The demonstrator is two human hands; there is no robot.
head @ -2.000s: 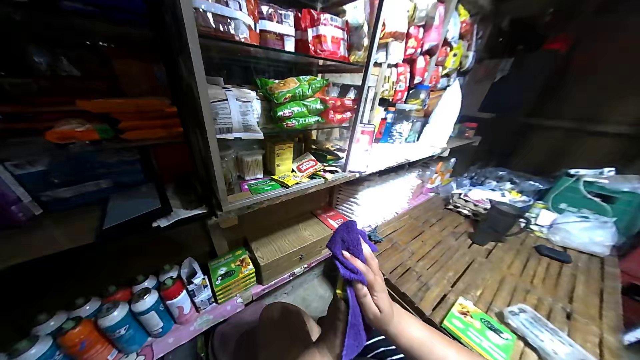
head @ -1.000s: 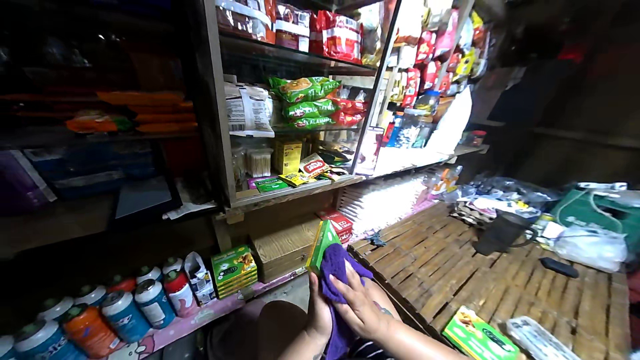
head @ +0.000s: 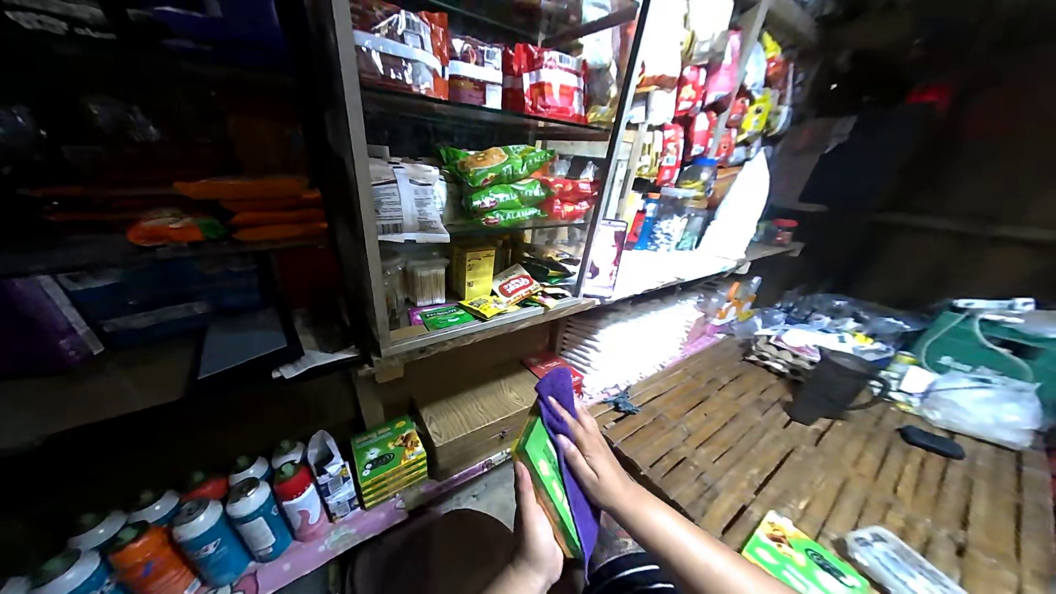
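Note:
My left hand (head: 536, 528) holds a green and yellow cardboard box (head: 546, 474) upright by its lower left side, low in the middle of the head view. A purple cloth (head: 577, 487) lies along the right face of the box. Pressed on that cloth, with fingers spread, is my right hand (head: 592, 458). Similar green boxes stand in a stack (head: 389, 462) on the low shelf, and one more green box (head: 800, 557) lies on the slatted bamboo table at the lower right.
Spray cans (head: 260, 518) line the low shelf beside a wooden box (head: 474, 408). A glass display case (head: 487, 326) holds packets. On the bamboo table (head: 701, 429) are a dark mug (head: 833, 388), a black object (head: 931, 442), a clear plastic pack (head: 899, 561) and plastic bags (head: 982, 404).
Two seconds ago the purple cloth hid most of what my hands held; now the green box face shows. My right hand and the cloth have shifted on the box since one second ago.

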